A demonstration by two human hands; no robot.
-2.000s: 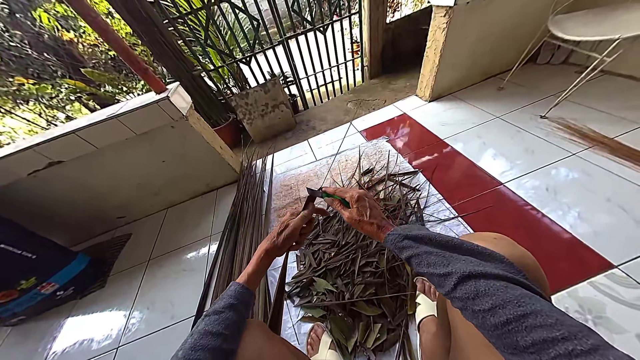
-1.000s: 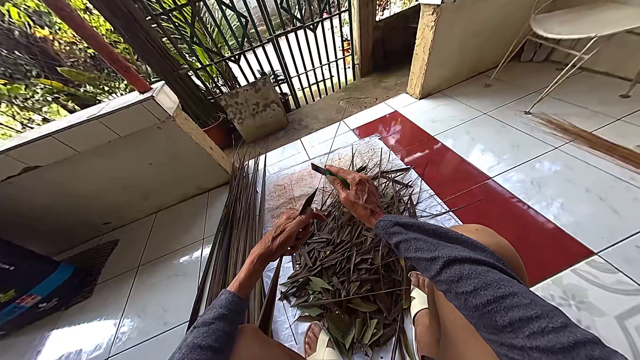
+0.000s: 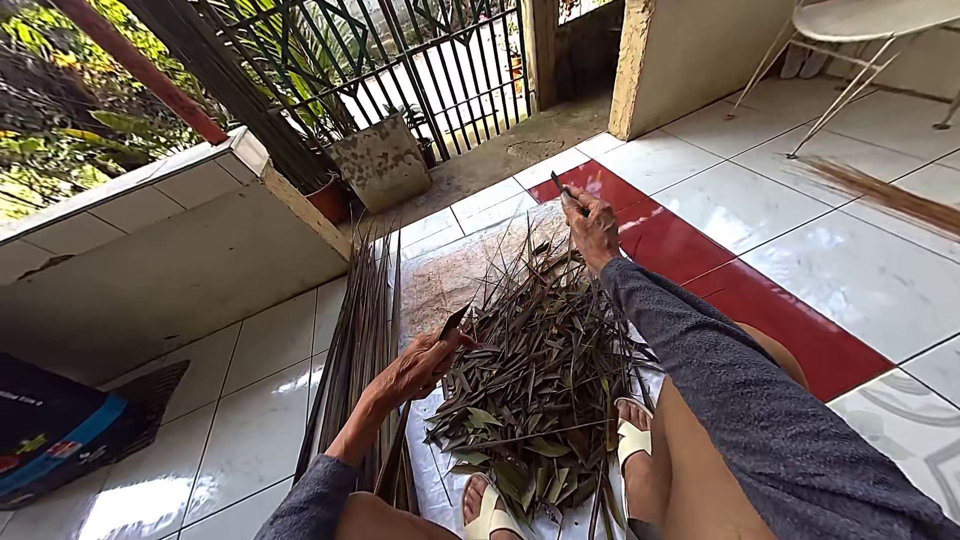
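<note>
My left hand [image 3: 421, 366] grips a long dark palm leaflet [image 3: 454, 322], whose cut-looking end sticks up past the fingers and whose length trails down toward my lap. My right hand [image 3: 592, 221], farther forward and to the right, is closed around a small dark-bladed cutting tool [image 3: 556, 181]; its handle is mostly hidden by the fingers. Between and below the hands lies a heap of dark leaf pieces [image 3: 525, 375] on a white sheet [image 3: 427, 450]. Long uncut-looking palm leaflets [image 3: 352, 360] lie in a bundle left of the heap.
My sandalled feet flank the near end of the heap. A low wall [image 3: 187, 262] runs along the left, with a dark bag [image 3: 52, 427] near it. A metal gate [image 3: 450, 82] and a concrete block [image 3: 382, 161] stand ahead. A white metal chair [image 3: 862, 22] and brown thin ribs [image 3: 892, 195] are at right.
My right hand has moved forward and right with the cutting tool, away from my left hand, where the two were close together two seconds ago. My left hand still holds a leaflet.
</note>
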